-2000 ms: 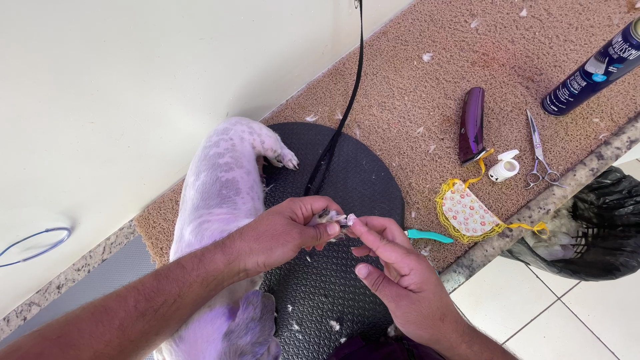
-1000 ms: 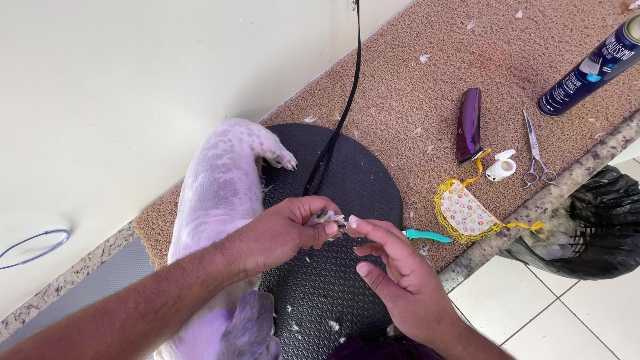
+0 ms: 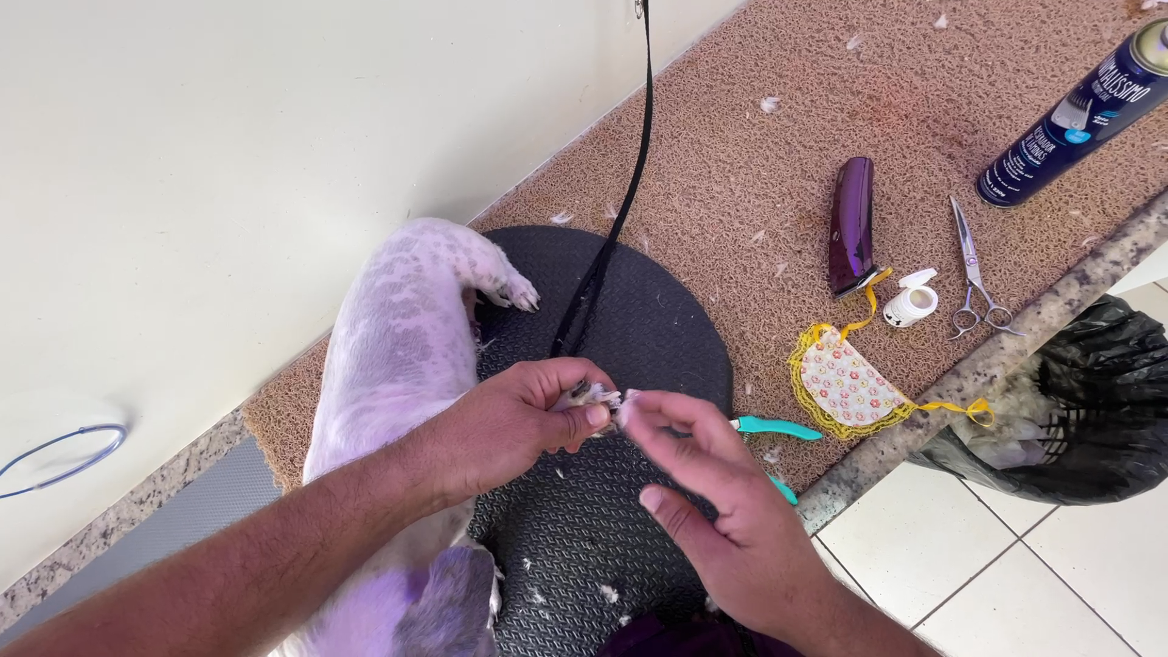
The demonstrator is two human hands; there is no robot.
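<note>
A white dog with grey patches [image 3: 392, 338] lies at the left of a round black textured mat [image 3: 584, 520], one paw [image 3: 520, 292] resting near the mat's far edge. My left hand [image 3: 525, 411] grips another of its paws [image 3: 593, 397] between thumb and fingers. The index fingertip of my right hand [image 3: 721, 484] touches the toes of that paw; the thumb is apart and no tool shows in this hand. Behind my right hand lies a tool with teal handles [image 3: 780, 426], mostly hidden.
On the brown looped mat [image 3: 730, 109] are a purple hair clipper [image 3: 851, 224], a small open white pot [image 3: 911, 301], scissors [image 3: 975, 274], a flowered bandana [image 3: 844, 379] and a dark blue spray can [image 3: 1068, 119]. A black strap [image 3: 634, 173] hangs down. Beyond the granite edge [image 3: 985, 356] stands a black-bagged bin [image 3: 1095, 401].
</note>
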